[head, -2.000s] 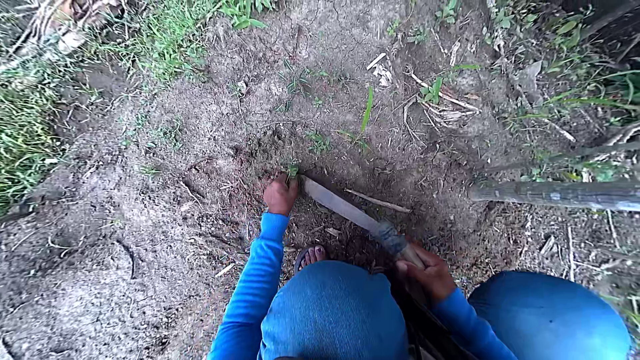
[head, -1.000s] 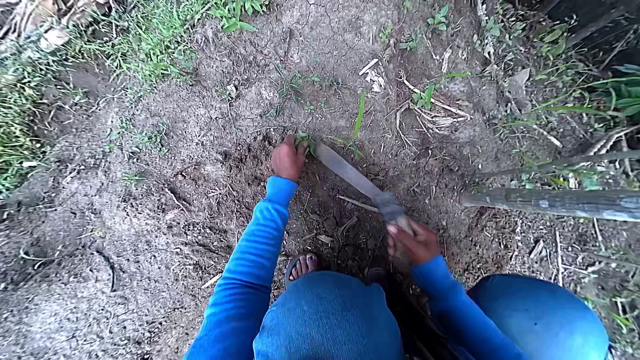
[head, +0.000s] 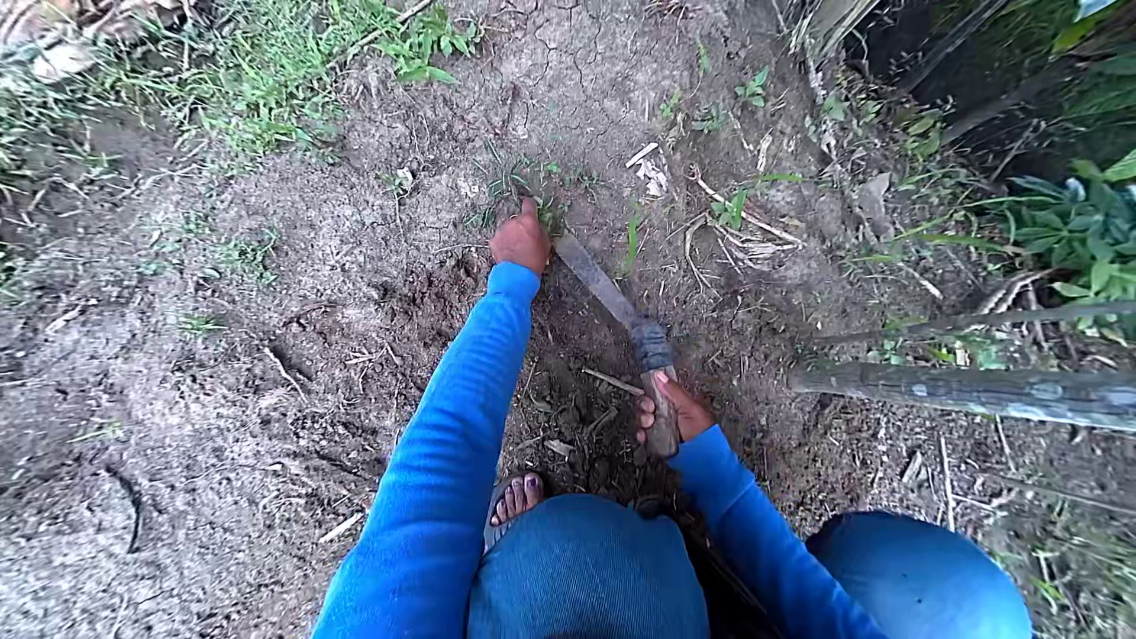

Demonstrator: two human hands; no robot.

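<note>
My right hand [head: 670, 410] is closed around the wooden handle of a machete [head: 601, 282], whose handle is wrapped with dark binding near the blade. The blade points up and to the left, its tip low over the soil beside my left hand [head: 522, 238]. That left hand is at a small tuft of green weeds [head: 548, 213]; its fingers are mostly hidden, so whether they grip the stems cannot be told. Finer weeds [head: 510, 173] grow just beyond it. Dark, loosened soil [head: 435, 306] lies below and left of the hand.
A thin trunk or pole [head: 967, 390] stands at the right. Dry plant scraps [head: 745, 235] and a short stick [head: 612, 382] lie near the blade. Grass [head: 266, 80] grows at upper left, leafy plants [head: 1092, 240] at right. My sandalled foot [head: 515, 501] is close below.
Both hands and the machete have moved forward, away from my knees, over the ground. The left hand is now closer to the finer weeds beyond it.
</note>
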